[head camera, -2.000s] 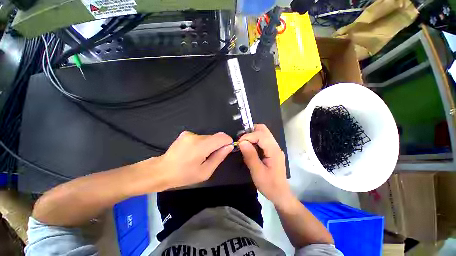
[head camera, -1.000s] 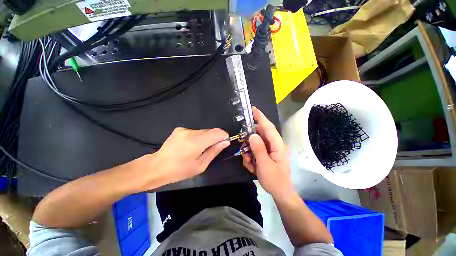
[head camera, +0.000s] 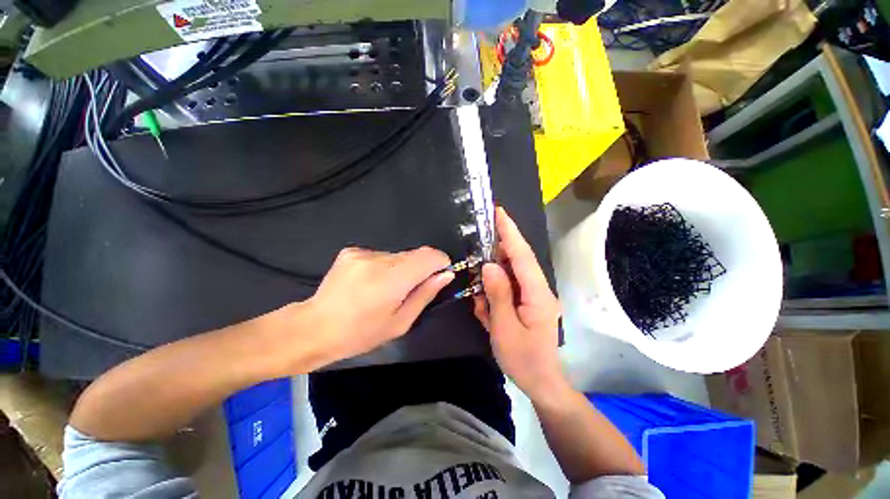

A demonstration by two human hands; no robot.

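Note:
The silver loading bar [head camera: 475, 166] lies lengthwise on the black mat, small pegs along its left side. My right hand [head camera: 522, 312] holds its near end between thumb and fingers. My left hand [head camera: 376, 297] pinches a black cable just behind its small gold connector [head camera: 461, 265], whose tip is at the bar's near end. A second connector tip [head camera: 470, 290] shows just below, by my right thumb. Whether the tips are seated in the bar is too small to tell. The cable [head camera: 244, 258] runs left from my left hand across the mat.
Looped black cables [head camera: 293, 200] lie on the mat [head camera: 195, 322], their gold tips by the press's metal block [head camera: 332, 78]. A green-handled tool [head camera: 152, 124] lies upper left. At right are a yellow tray [head camera: 581, 107], a white scrap bucket [head camera: 751, 263] and a blue crate [head camera: 698, 453].
My right hand has moved from the cable tip to the bar's near end. My left hand has brought the connector up against the bar. Little differs from one second ago.

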